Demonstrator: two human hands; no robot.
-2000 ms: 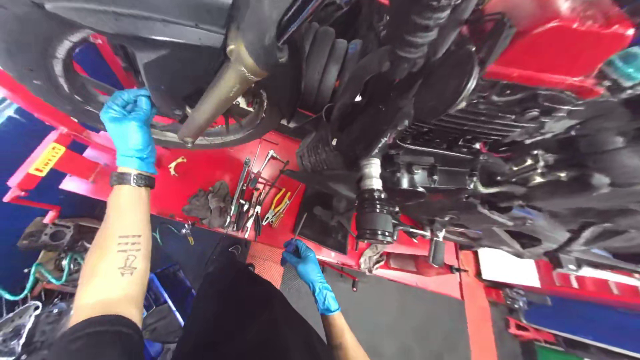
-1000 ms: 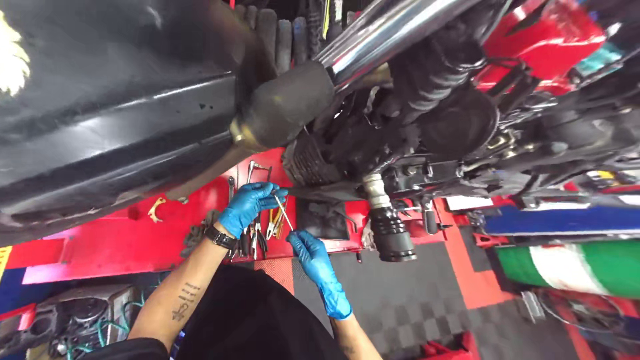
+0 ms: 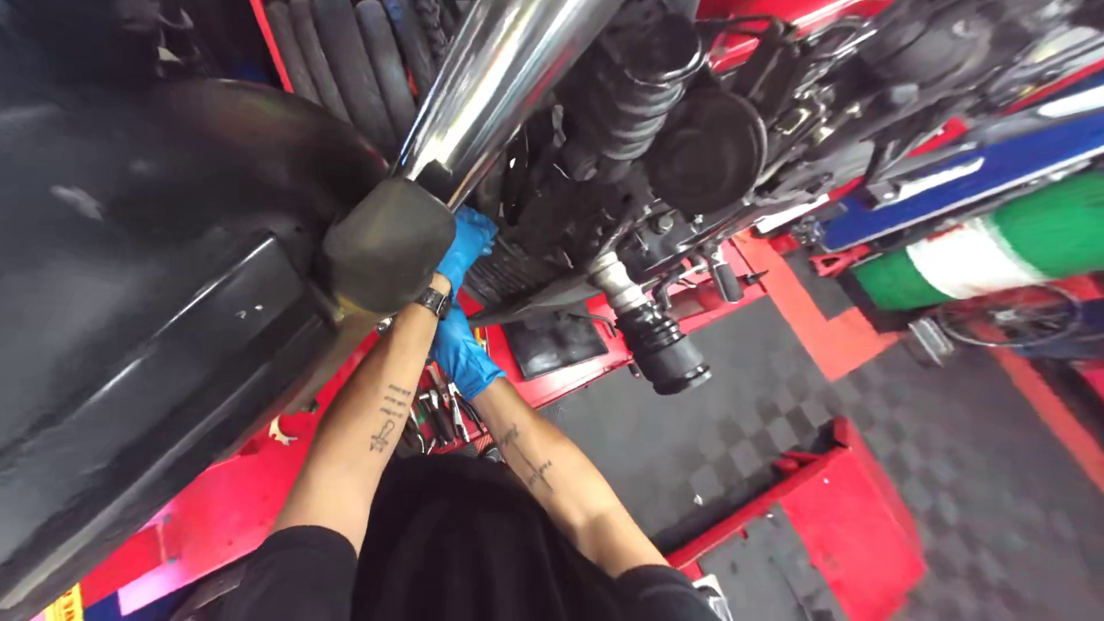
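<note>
My left hand (image 3: 468,246), in a blue glove with a watch at the wrist, reaches past the dark rounded end (image 3: 392,246) of a chrome tube (image 3: 500,78) on a motorcycle. Its fingers lie beside dark ribbed parts; whether it holds anything is hidden. Just below, my right hand (image 3: 464,354), also blue-gloved, reaches up under the left wrist, its fingers hidden behind the left arm. A shock absorber spring or ribbed boot (image 3: 638,103) is further right. Hand tools (image 3: 440,414) lie on the red lift platform (image 3: 561,379) below the hands.
Large black bodywork (image 3: 155,285) fills the left side. A black and silver cylindrical part (image 3: 660,345) juts down at centre right. A black mat or tray (image 3: 555,343) lies on the platform. A red stand (image 3: 845,517) is at lower right, a green and white cylinder (image 3: 992,250) at far right.
Both hands have moved up and in toward the motorcycle. One second ago a thin rod-like tool showed between them; it is out of sight now. The view has moved closer to the bodywork.
</note>
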